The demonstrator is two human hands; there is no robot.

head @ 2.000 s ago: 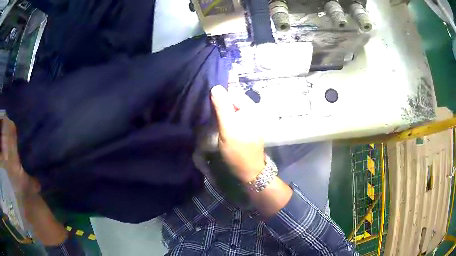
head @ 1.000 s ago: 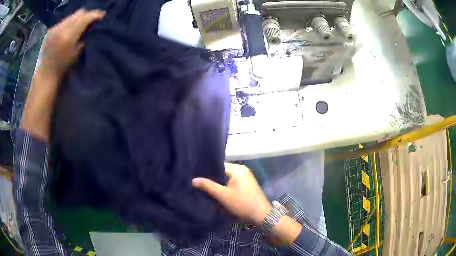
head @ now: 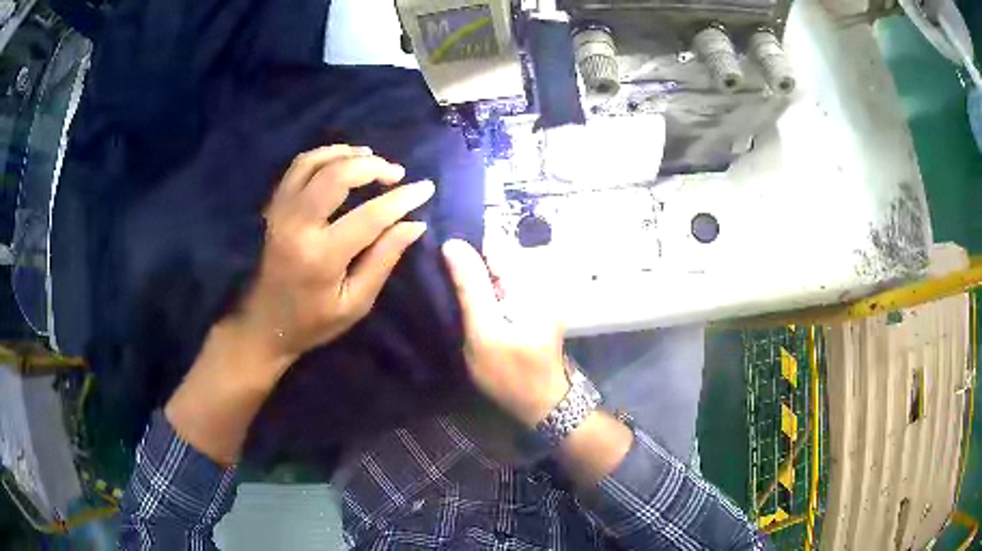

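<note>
A large dark navy cloth [head: 162, 215] covers the left side of the machine bed and drapes towards the lap. Its right edge looks bluer under the lamp, by the needle area [head: 490, 145] of the off-white sewing machine head [head: 463, 48]. My left hand [head: 328, 242] lies on top of the cloth, palm down, fingers slightly spread and pointing at the needle area. My right hand [head: 506, 339] is at the cloth's right edge near the front of the bed, thumb or finger on the edge; its other fingers are hidden below.
The white machine bed [head: 754, 258] with dark round holes extends right. Several ribbed tension knobs [head: 716, 59] and a dark strip [head: 557, 75] are at the top. A yellow bar [head: 905, 285] and a beige slatted panel [head: 905, 409] stand at the right, beside green floor.
My left hand has moved from the far upper left onto the cloth near the needle. My right hand has moved up to the bed edge. The cloth now lies flatter.
</note>
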